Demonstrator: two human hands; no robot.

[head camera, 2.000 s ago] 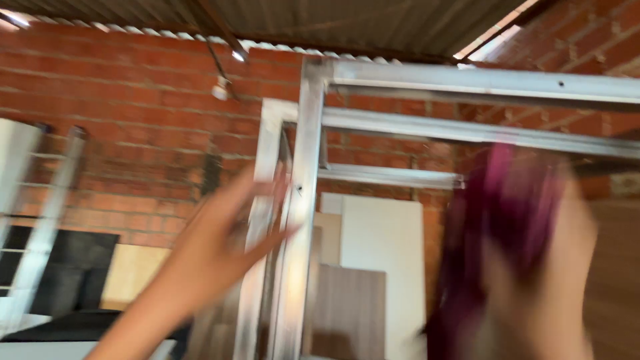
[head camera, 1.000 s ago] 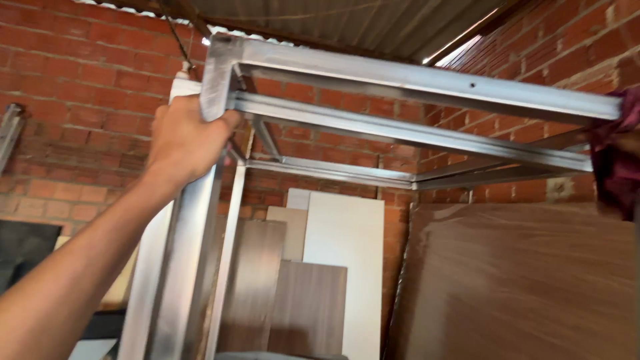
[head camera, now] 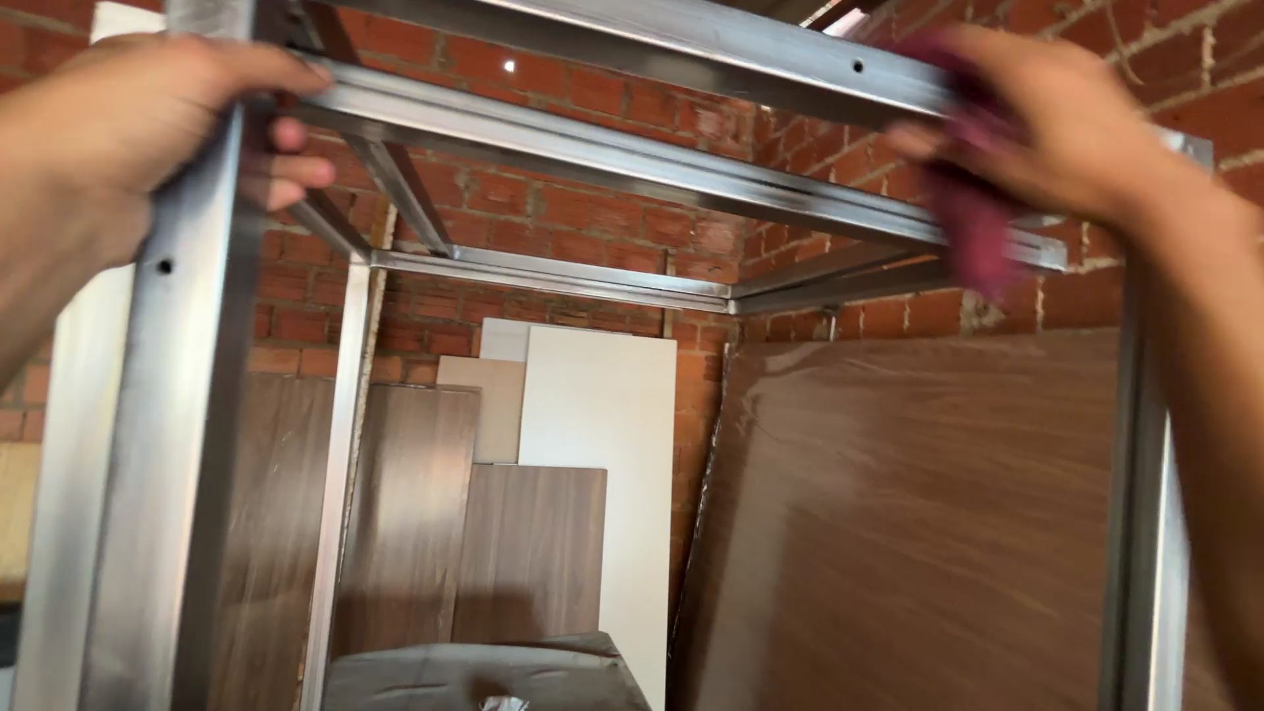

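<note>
A frame of bare metal square tubing stands close in front of me, with small drilled holes in its top front bar and left post. My left hand grips the top of the left post, its fingers curled round the far side. At the upper right my right hand holds a dark red cloth against the top front bar. That hand and the cloth are blurred, and they hide part of the bar. A second, grooved bar runs just behind and below the first.
Behind the frame, a white panel and brown wood-look boards lean on a brick wall. A large brown sheet leans at the right. A grey covered object sits low inside the frame's outline.
Two seconds ago my left hand was apart from the post; by one second ago it gripped the post's top. The right hand with the cloth, then at the far right, now shows further left along the bar.
</note>
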